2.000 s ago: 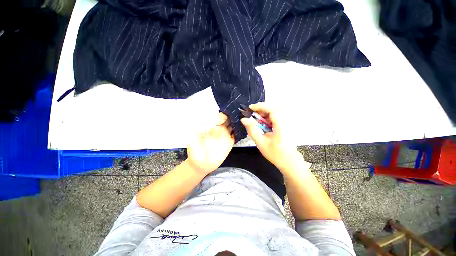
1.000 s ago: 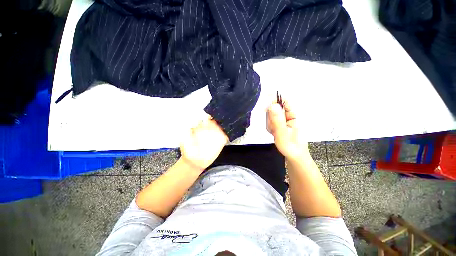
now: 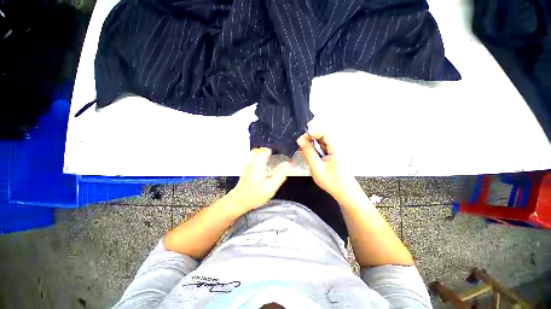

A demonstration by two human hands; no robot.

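The dark pinstriped garment (image 3: 175, 66) lies spread over the white tabletop. Its sleeve end (image 3: 275, 130) runs down to the table's front edge and lies fairly flat and wide. My left hand (image 3: 258, 178) holds the lower left part of the cuff, fingertips at its edge. My right hand (image 3: 323, 160) is at the cuff's right side, with the thread snips (image 3: 317, 146) in its fingers, mostly hidden. The snips' tips are at the cloth's right edge; I cannot tell if they touch it.
The white tabletop (image 3: 151, 142) ends just in front of my body. Blue bins (image 3: 42, 163) stand at the left, below a black heap (image 3: 36, 66). Dark cloth (image 3: 519, 54) lies at the far right. A red and blue stool (image 3: 534, 196) and a wooden frame (image 3: 477, 293) are at the right.
My right hand with the snips has moved left, back to the cuff. The sleeve end has been turned and flattened, and my left hand has shifted to its lower edge.
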